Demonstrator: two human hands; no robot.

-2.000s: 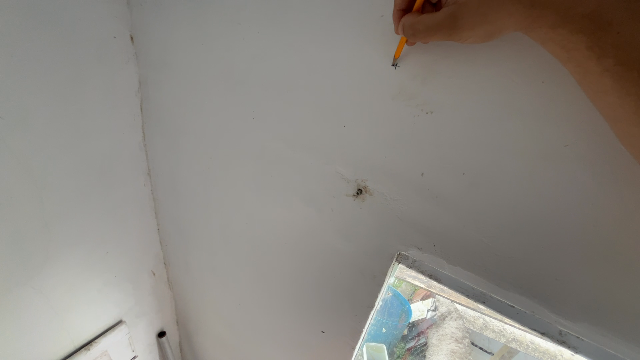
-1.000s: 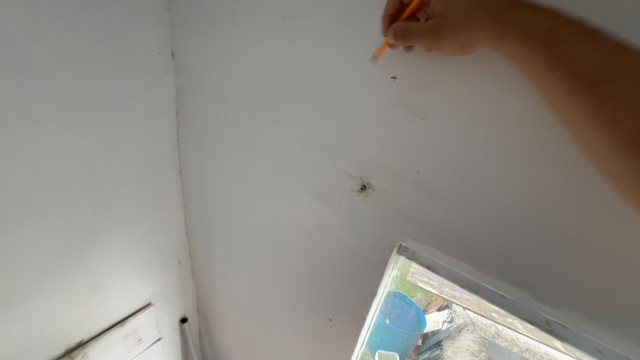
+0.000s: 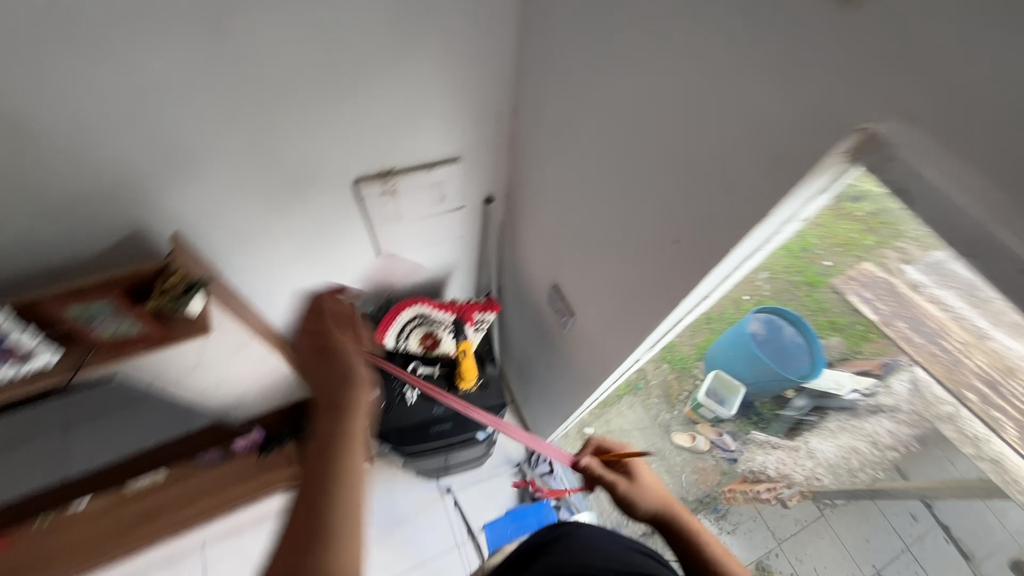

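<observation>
A pink strip, probably a measuring tape [image 3: 472, 412], runs taut and slanting between my two hands. My left hand [image 3: 332, 340], blurred, grips its upper end at the centre left. Lower down, my right hand [image 3: 624, 480] pinches the other end and also holds an orange pencil [image 3: 628, 455], which points right. Behind the strip, a yellow-handled tool [image 3: 466, 364] and a red, white and black crocheted piece [image 3: 424, 326] lie on a black case or box [image 3: 440, 428].
Wooden shelving [image 3: 192, 480] stands at left. A wall corner rises behind the black case. On the right, a doorway [image 3: 696, 308] opens onto a blue barrel [image 3: 764, 352], a white tub [image 3: 720, 394], shoes [image 3: 692, 441] and wooden boards [image 3: 944, 344]. A blue item [image 3: 520, 524] lies on the floor.
The view has swung down from the wall to the floor and doorway. My right hand has left the marked wall, still with the pencil. My left hand and the pink strip are now in view.
</observation>
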